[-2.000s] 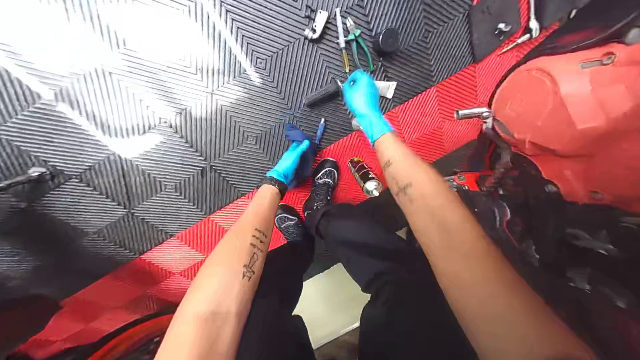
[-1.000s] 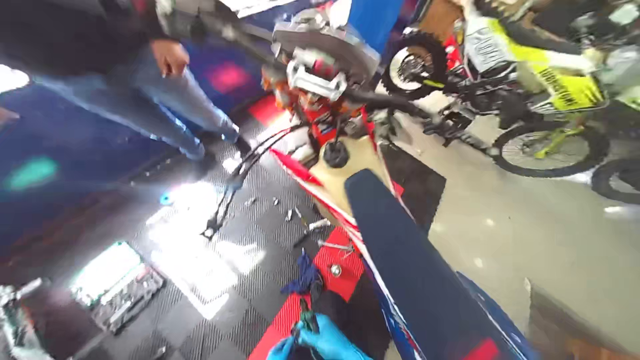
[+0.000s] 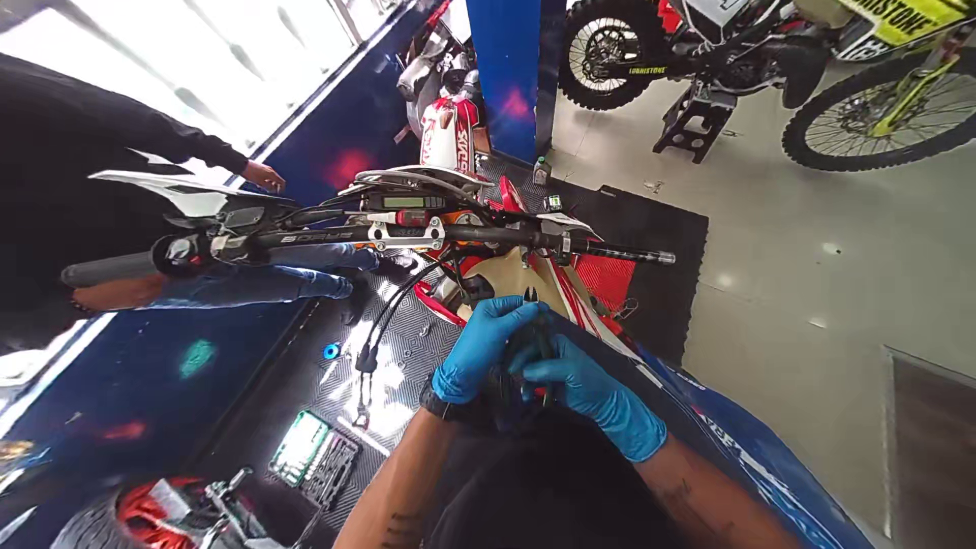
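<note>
Both my hands, in blue gloves, are close together in front of my body, over the seat of a dirt bike. My left hand [image 3: 482, 345] grips a dark pair of pliers or cutters [image 3: 531, 294], whose tips point up past the fingers. My right hand [image 3: 587, 377] is curled around the lower part of the same tool, near its handles. A dark cloth or item hangs below the hands; its shape is hard to tell. Beyond them lie the bike's beige fuel tank [image 3: 507, 276] and its black handlebar [image 3: 503, 235], with a red-handled tool [image 3: 412, 218] resting by the clamp.
A person in a black top [image 3: 99, 137] stands at the left, one hand by the grip. An open socket set [image 3: 320, 457] and a roll of blue tape [image 3: 331, 351] lie on the tiled floor. A motorcycle wheel [image 3: 114, 518] is at lower left. Another dirt bike [image 3: 732, 61] stands at upper right.
The view has risen from the floor to the bike. My hands, apart near the floor tools two seconds ago, have come together around the tool. The other person now has a hand by the left grip.
</note>
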